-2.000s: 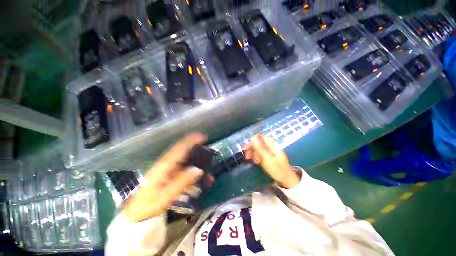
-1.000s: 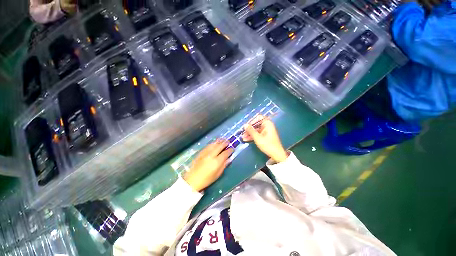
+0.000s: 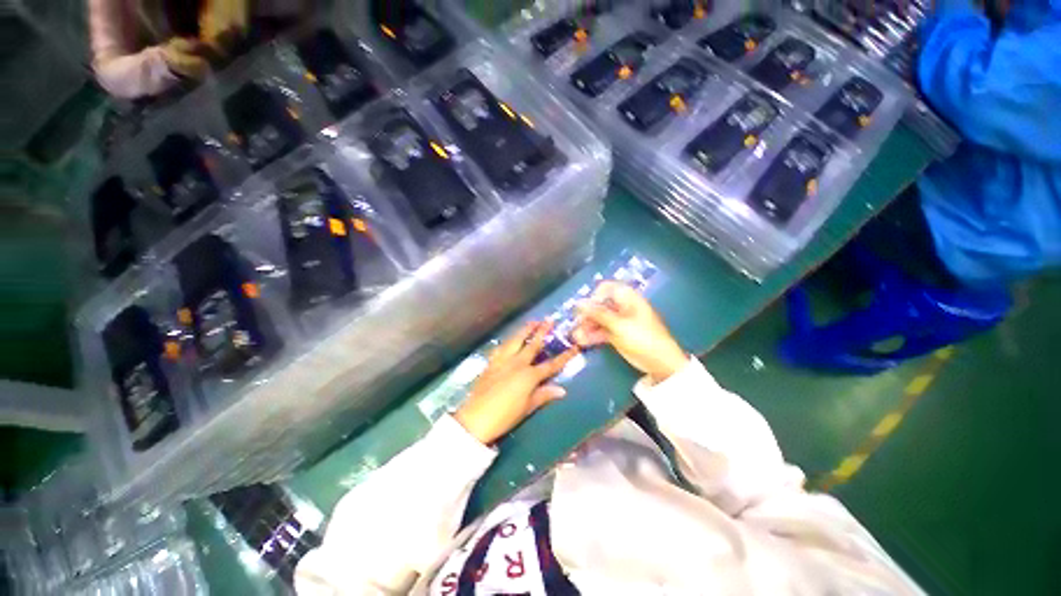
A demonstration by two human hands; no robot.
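A pale shiny sheet with small dark rectangles point(image 3: 632, 272) lies on the green bench, running diagonally under both hands. My left hand point(image 3: 508, 384) rests with its fingers spread on the sheet, pressing it. My right hand point(image 3: 629, 330) is on the sheet just to the right, fingers bent with the tips together over the dark rectangles. Whether a small tool or piece is between the right fingertips is too blurred to tell. No device housing shows in either hand.
A tall stack of clear trays point(image 3: 384, 314) holding black housings stands directly ahead. A lower tray stack point(image 3: 727, 239) is behind right. Another adhesive sheet point(image 3: 276, 530) and clear trays point(image 3: 99, 547) lie at left. A blue stool point(image 3: 855, 320) and person in blue point(image 3: 989, 151) are at right.
Two seconds ago my left hand held a dark housing above the bench; now it is flat on the sheet. My right hand has come down beside it. Since one second ago both hands have shifted little.
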